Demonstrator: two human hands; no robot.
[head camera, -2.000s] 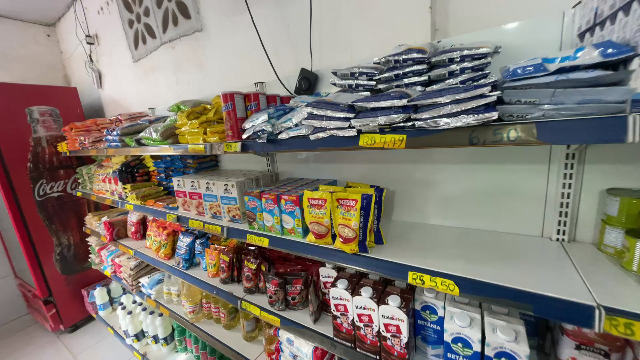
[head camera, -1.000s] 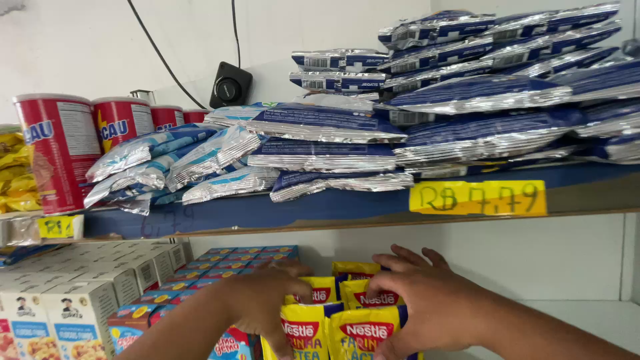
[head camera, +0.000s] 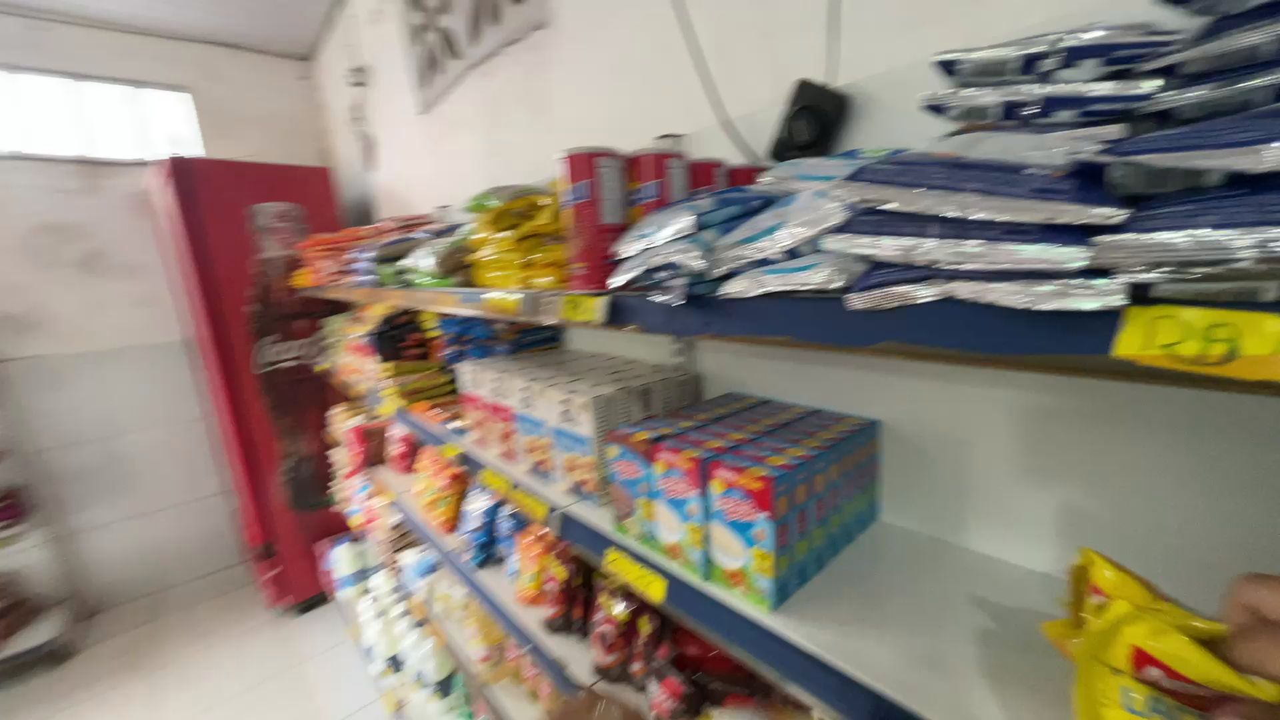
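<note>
At the right edge, my right hand (head camera: 1252, 625) has its fingers on yellow Nestlé packets (head camera: 1130, 640), gripping them near their side; most of the hand is cut off. The packets stand upright or slightly tilted over the middle shelf (head camera: 930, 600). A small blurred patch at the bottom edge looks like the top of my left hand (head camera: 598, 706), low in front of the shelf edge; its fingers cannot be made out. To the left of the packets, with bare shelf between, stand rows of blue and red cartons (head camera: 745, 500).
Beige and blue oat boxes (head camera: 560, 410) stand left of the cartons. On the upper shelf (head camera: 760, 318) lie silver and blue pouches (head camera: 960, 215) beside red cans (head camera: 592, 215). Lower shelves hold bagged goods and bottles (head camera: 385, 620). A red drinks fridge (head camera: 215, 350) stands at the far left.
The yellow packets, beside the cartons with both hands on them a second ago, are now apart from them at the right. My left hand has left the packets. The view has swung left.
</note>
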